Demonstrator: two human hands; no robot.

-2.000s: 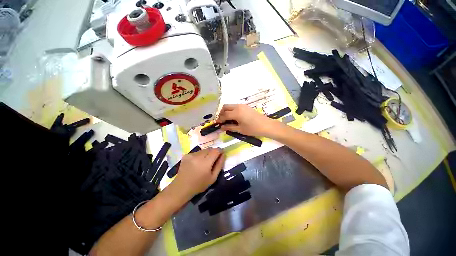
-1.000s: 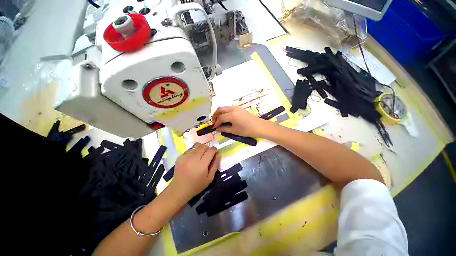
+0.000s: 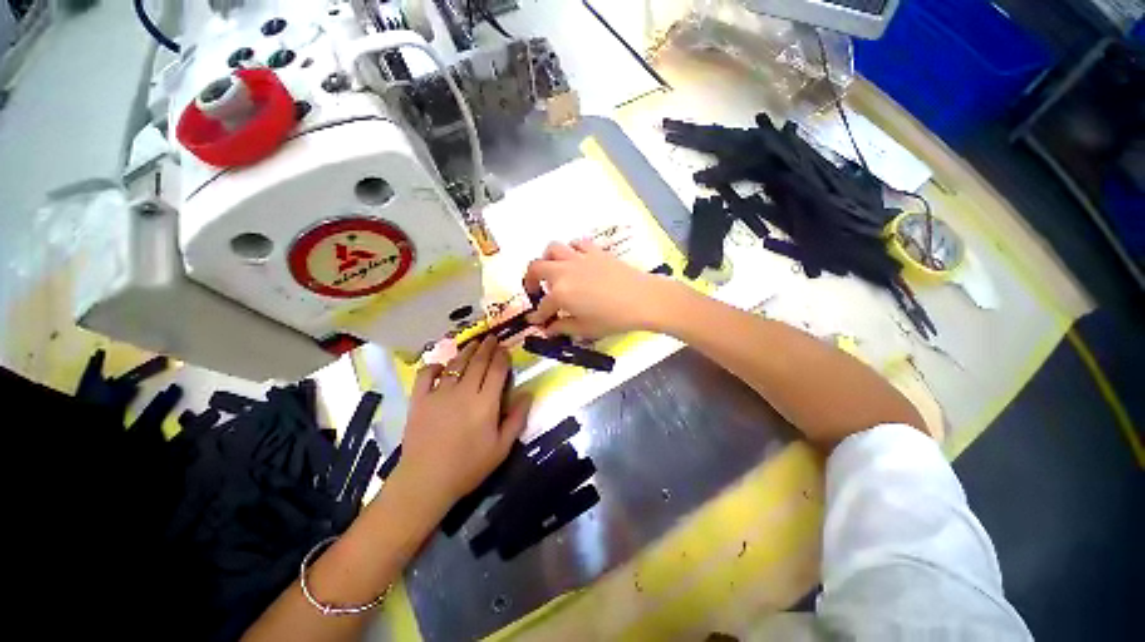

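Note:
My right hand [image 3: 590,291] has its fingertips on a black tab [image 3: 512,327] lying on the template below the machine head [image 3: 320,213]. My left hand [image 3: 462,420] is palm down, its fingertips at the left end of the same tab. Another black tab [image 3: 571,352] lies just under my right hand. Several black tabs [image 3: 534,495] lie in a group on the metal plate [image 3: 628,458], beside my left hand. The pale template [image 3: 553,216] has thin reddish lines and is partly covered by my right hand. The needle is hidden by the head.
A large heap of black tabs [image 3: 258,502] lies at the left, another heap [image 3: 804,194] at the right. Near that are a yellow tape roll [image 3: 927,242], thin dark snips [image 3: 914,311] and a clear plastic bag [image 3: 753,63]. A blue bin [image 3: 948,63] is beyond.
My left hand has moved up from beside the plate group to the tab by the head. My right fingers have spread along that tab. The whole view has shifted, with the scene moving left.

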